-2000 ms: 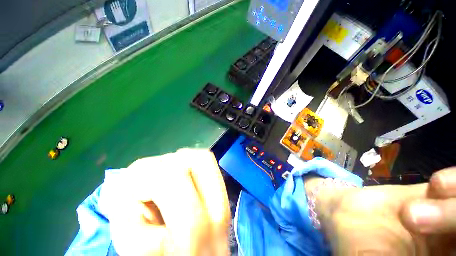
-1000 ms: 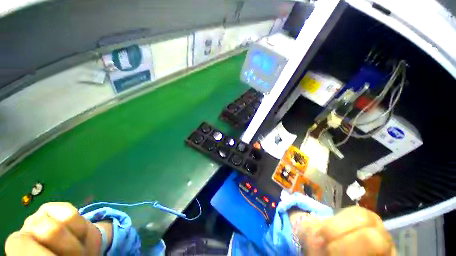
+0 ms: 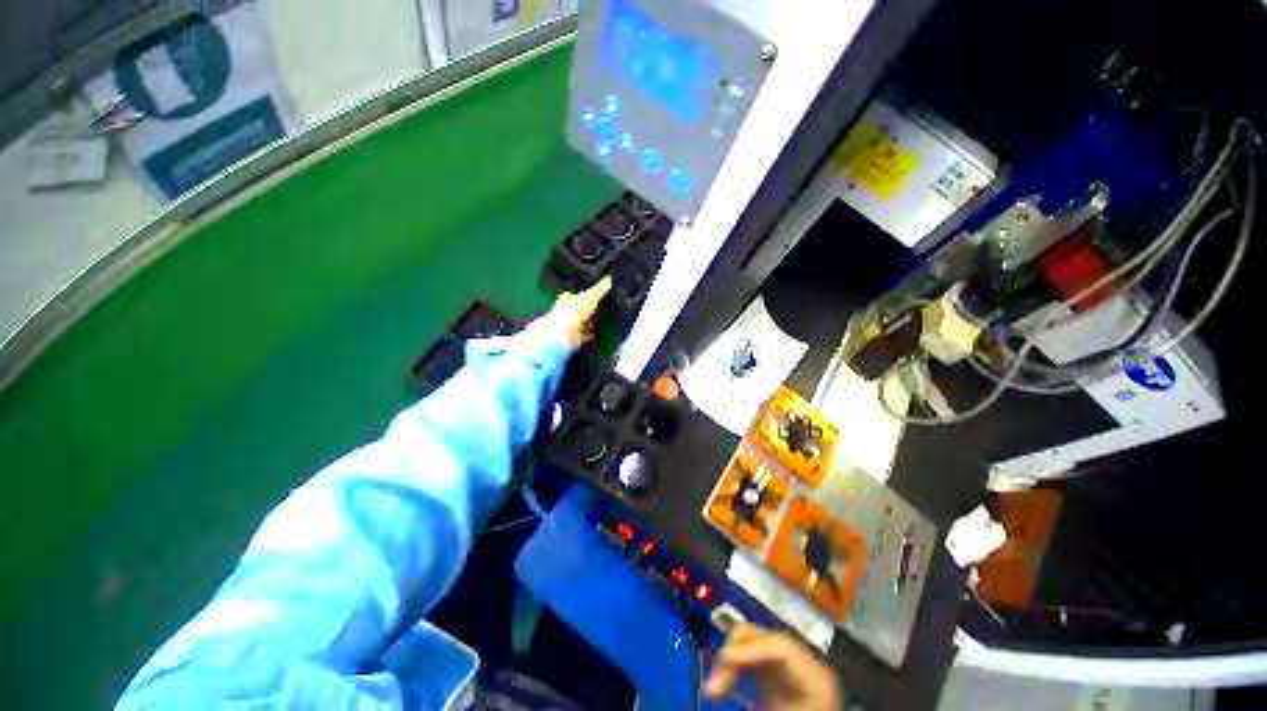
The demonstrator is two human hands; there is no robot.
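Observation:
The front black parts tray (image 3: 593, 477) holds round units, one with a bright silver face (image 3: 635, 470); my left sleeve covers its middle. My left hand (image 3: 581, 313) reaches over it to the rear black tray (image 3: 586, 247), fingertips at its near pockets. Whether it holds a unit is not visible. My right hand (image 3: 771, 670) is low at the bottom edge, below the fixtures, partly cut off, fingers bent; its grasp is unclear. Three orange fixtures (image 3: 796, 433) with dark centres sit together, beside a silver base plate (image 3: 903, 549).
The green belt (image 3: 278, 333) runs at left. A grey controller panel (image 3: 667, 97) on the white frame overhangs the rear tray. A control box with red digits (image 3: 653, 553) lies before the fixtures. A machine head (image 3: 959, 327) with cables stands behind them, beside a paper picture sheet (image 3: 743, 364).
My left hand has moved from the lower left, over the front tray, to the rear tray. My right hand has moved left and down. The view has shifted closer to the fixtures.

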